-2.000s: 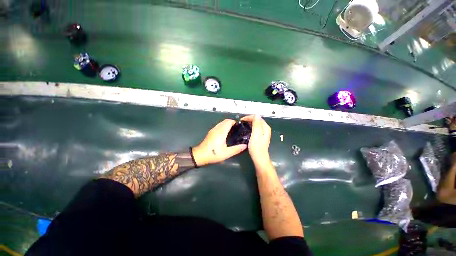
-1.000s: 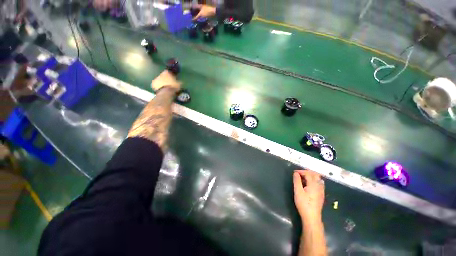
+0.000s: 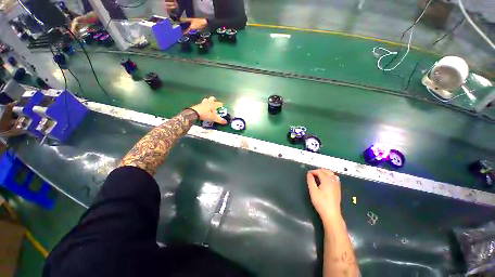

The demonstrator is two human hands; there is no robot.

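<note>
My left hand (image 3: 210,110) reaches over the white edge rail to the green conveyor belt. Its fingers are around the lit greenish-white circuit board (image 3: 222,113) of an open unit; the grip is partly hidden. The round end cap (image 3: 238,124) with a white face lies just right of it. My right hand (image 3: 324,186) rests on the dark-green bench near the rail, fingers curled together. Nothing shows in it.
On the belt (image 3: 336,113) are a closed dark unit (image 3: 275,104), an open unit (image 3: 297,133) and a purple-lit unit (image 3: 378,155). Small silvery bits (image 3: 372,217) and a plastic bag (image 3: 477,243) lie right. Blue bins (image 3: 64,116) stand left. A person (image 3: 209,13) works opposite.
Both hands were together around a dark unit; then they parted. My left hand has moved from the belt's farther left to the lit open unit. The view has shifted too.
</note>
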